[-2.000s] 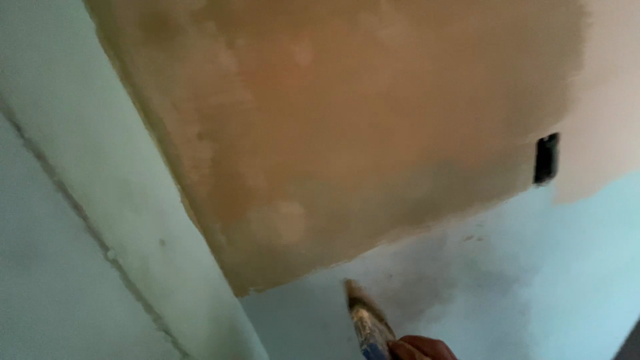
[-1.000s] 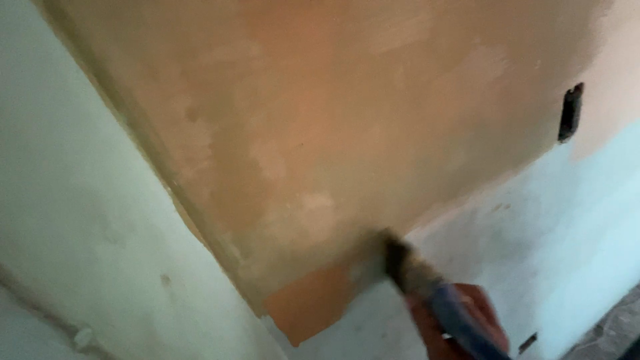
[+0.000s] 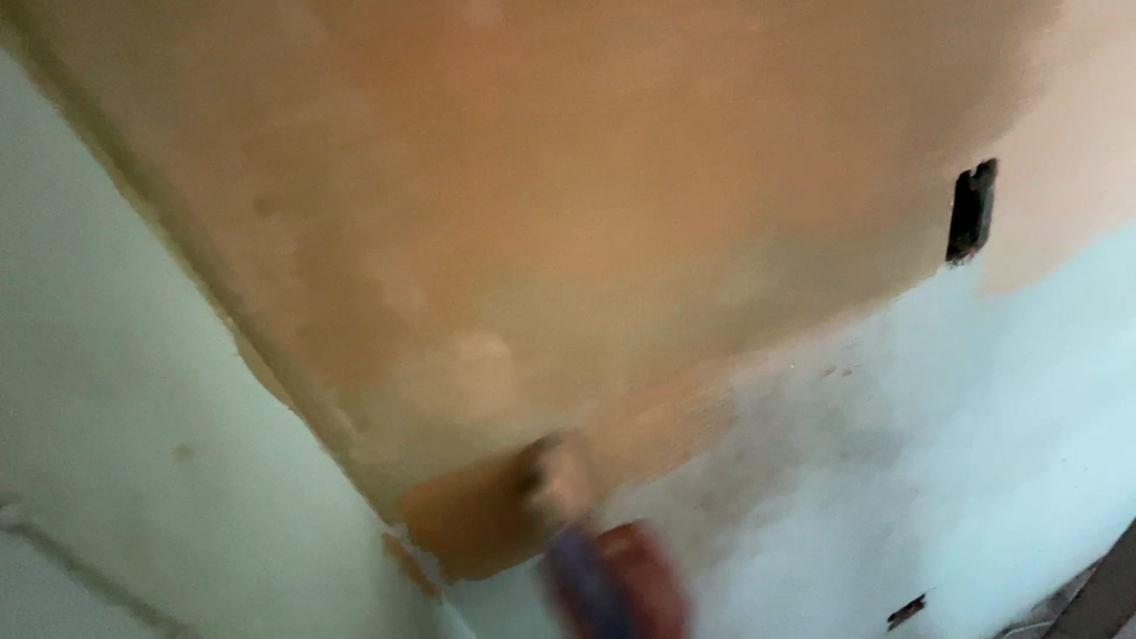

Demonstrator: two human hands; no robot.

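My right hand (image 3: 643,581), blurred at the bottom edge, is closed around the blue handle of a paintbrush (image 3: 564,484). The brush's bristles touch the wall at the lower border of a large orange-brown coated area (image 3: 568,222). A darker, wet-looking orange patch (image 3: 479,519) lies just left of the bristles, close to the corner. Below and to the right, the wall is pale blue (image 3: 843,497). My left hand is out of view.
A pale green adjoining wall (image 3: 133,355) meets the coated wall along a slanting corner. A dark rectangular opening (image 3: 972,211) is at the right, and a smaller dark slot (image 3: 906,612) at the lower right. A dark strip (image 3: 1096,590) crosses the bottom right corner.
The brush has come onto the wall from below the coating's edge. Fresh orange coating now covers part of the pale blue near the corner and extends rightward along the border.
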